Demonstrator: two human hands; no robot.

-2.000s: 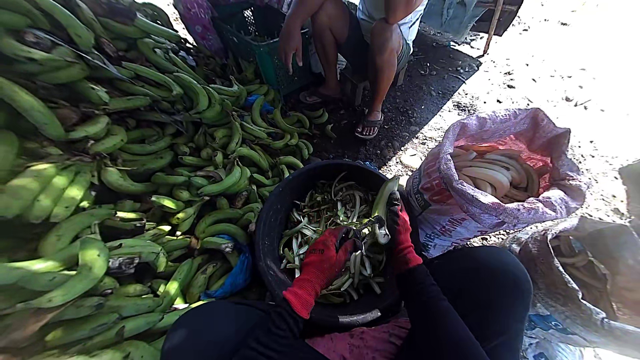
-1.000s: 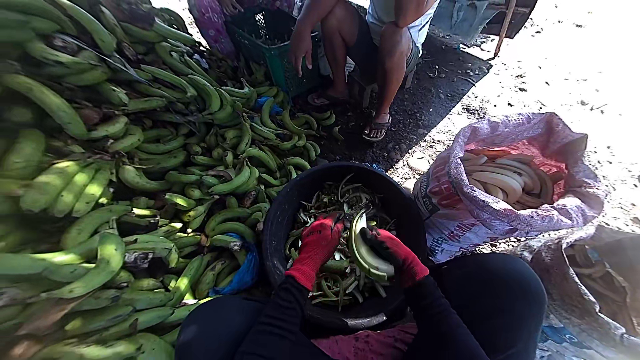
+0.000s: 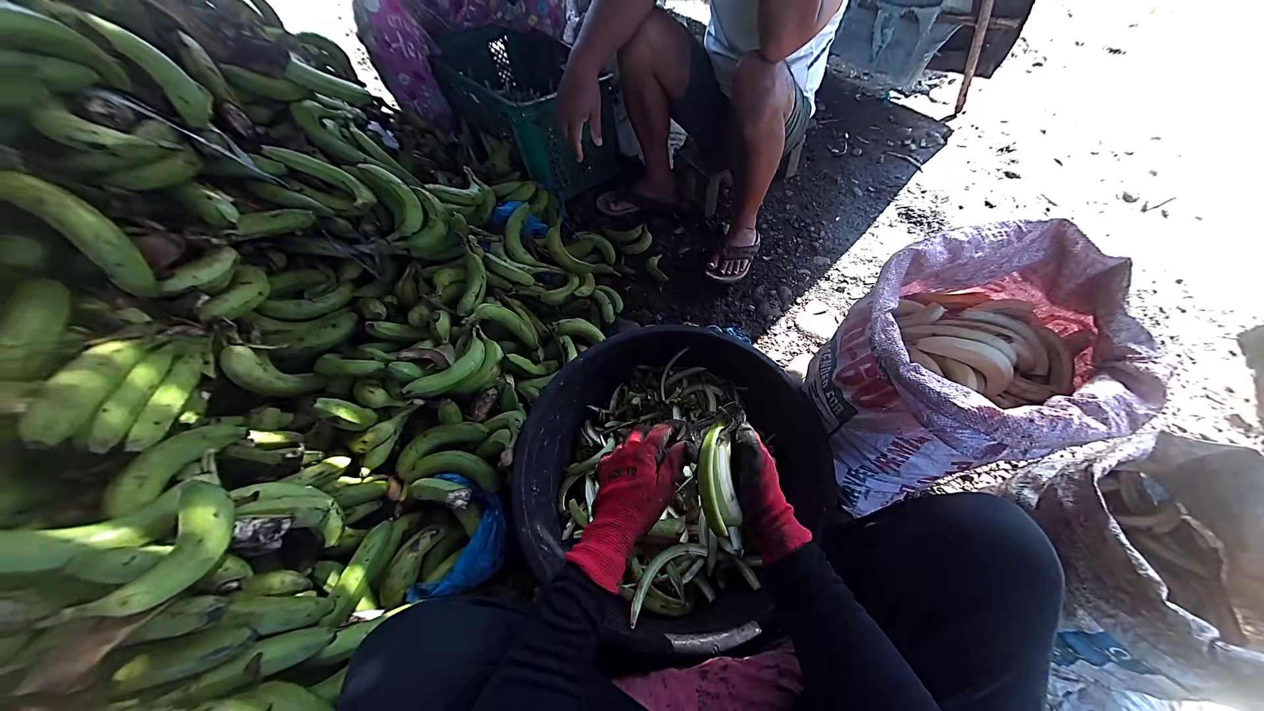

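A partly peeled green plantain (image 3: 721, 479) is in my right hand (image 3: 765, 494), held roughly upright over a round black tub (image 3: 538, 464). Both hands wear red gloves with dark palms. My left hand (image 3: 637, 484) is just left of the fruit, its fingers curled; whether it holds a knife or a strip of peel is hidden. Cut green and pale peels (image 3: 657, 573) lie in the tub under both hands. Peeled pale plantains (image 3: 978, 341) fill part of an open woven sack (image 3: 1027, 425) to the right of the tub.
A large heap of green plantains (image 3: 336, 326) covers the left side, with a blue plastic bag (image 3: 479, 543) by the tub. A green plastic crate (image 3: 553, 138) stands beyond, beside a seated person's legs and sandalled feet (image 3: 736, 255). Another open sack (image 3: 1076, 523) stands at lower right.
The plantain, tilted between my hands one second ago, now stands more upright by my right hand. More of its peel appears opened. The view has shifted slightly.
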